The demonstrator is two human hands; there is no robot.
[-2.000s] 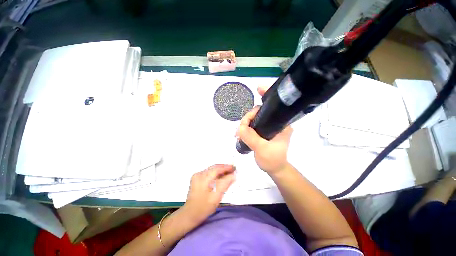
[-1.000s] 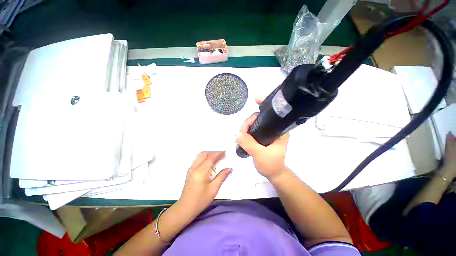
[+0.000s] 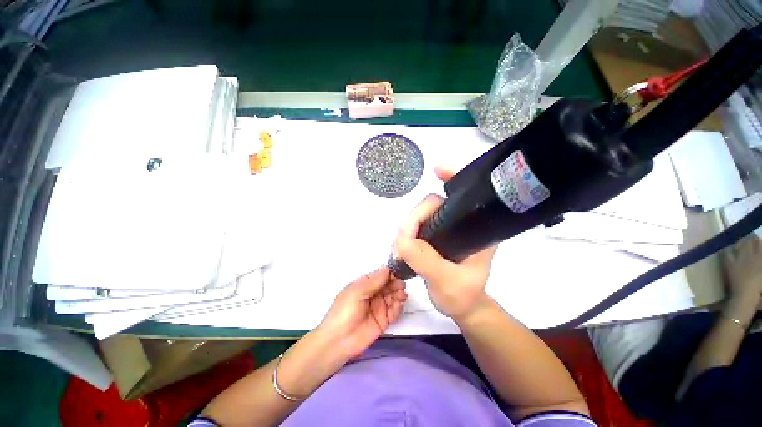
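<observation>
My right hand (image 3: 451, 263) is wrapped around the lower part of a thick black electric screwdriver (image 3: 501, 200), which slants down to the left with its nose near the front middle of the bench. My left hand (image 3: 363, 308) has its thumb and index fingertips together right at the tool's nose, its other fingers curled. Whether a screw is between the fingertips cannot be seen. White sheet edges show faintly under my hands, and they blend with the white bench (image 3: 317, 200). A round dark-rimmed dish of grey screws (image 3: 390, 165) lies behind my hands.
A tall stack of white panels (image 3: 125, 225) stands left, orange pieces (image 3: 261, 154) beside it. More white panels (image 3: 618, 229) lie right, partly behind the screwdriver. A pink box (image 3: 369, 100) and screw bag (image 3: 508, 96) are at the back. Another person's arm (image 3: 727, 325) shows right. The cable (image 3: 660, 263) curves right.
My left fingers have come up and right to the screwdriver's nose, where before they were apart from it. The screwdriver's upper body has swung right and looks larger. My right grip stays.
</observation>
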